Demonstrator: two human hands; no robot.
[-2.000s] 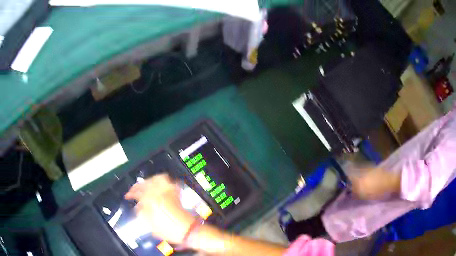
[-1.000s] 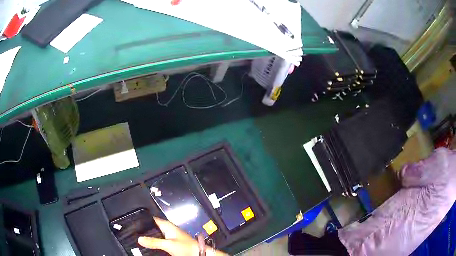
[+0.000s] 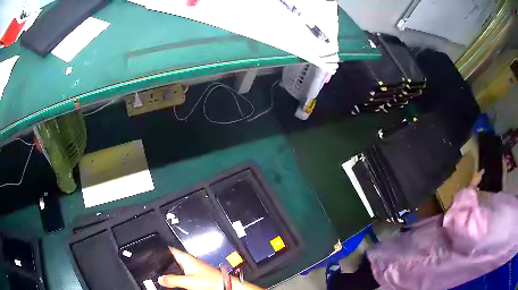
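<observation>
My right hand (image 3: 196,273) reaches in from the bottom edge over a dark phone (image 3: 146,257) in a slot of the black tray (image 3: 126,225). Two fingers are spread at the phone's right side and over its screen; whether they grip it is unclear. The phone's lower end is cut off. To its right, a phone with white glare and an orange corner (image 3: 199,229) and another phone with an orange corner and white label (image 3: 241,212) lie in their slots. The leftmost slot holds no phone. My left hand is not in view.
A tan-and-white square (image 3: 116,173) and a small dark phone (image 3: 51,214) lie behind the tray. Another tray (image 3: 21,261) is at left. Black stacked trays (image 3: 420,170) stand right, near a person's pink sleeve (image 3: 443,243). The green shelf (image 3: 170,68) crosses above.
The bright screens and green text from two seconds ago are gone. My right hand has moved from the lit phone to the dark one. Since one second ago, hand and phone have shifted slightly left.
</observation>
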